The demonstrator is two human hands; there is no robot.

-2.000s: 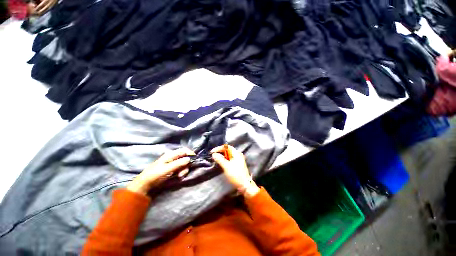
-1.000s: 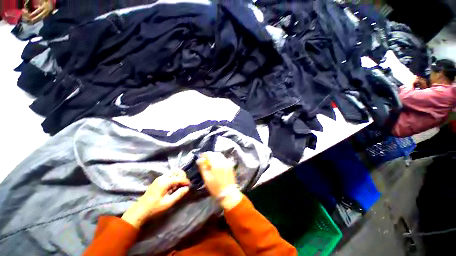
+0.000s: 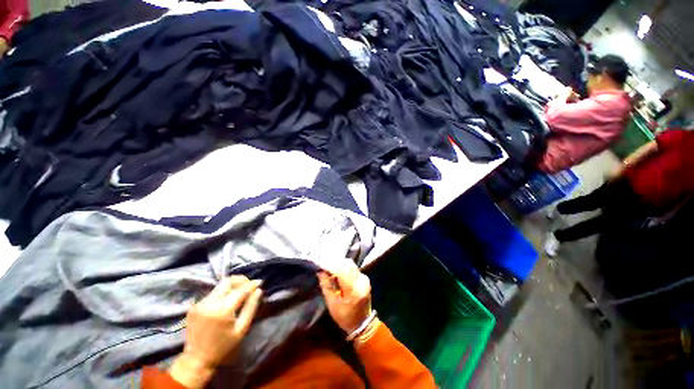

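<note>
A denim garment (image 3: 137,281), pale grey wrong side outward, lies on the near side of the table and over its front edge. My left hand (image 3: 221,315) pinches the garment at one end of a dark navy band (image 3: 280,276). My right hand (image 3: 347,298) pinches the other end, and the band is spread between them. A raised seam runs along the grey cloth at the lower left. No snips can be made out in either hand; my fingers may hide them.
A pile of dark denim garments (image 3: 205,91) covers the table's far side. A green crate (image 3: 461,334), a blue bin (image 3: 508,241) and a blue mesh crate (image 3: 542,190) are right of the table edge. A person in pink (image 3: 590,125) and one in red (image 3: 663,171) are at right.
The view has swung right, bringing the person in red into sight. My hands have moved apart, and the dark band is now stretched between them. The orange item at my right fingers no longer shows.
</note>
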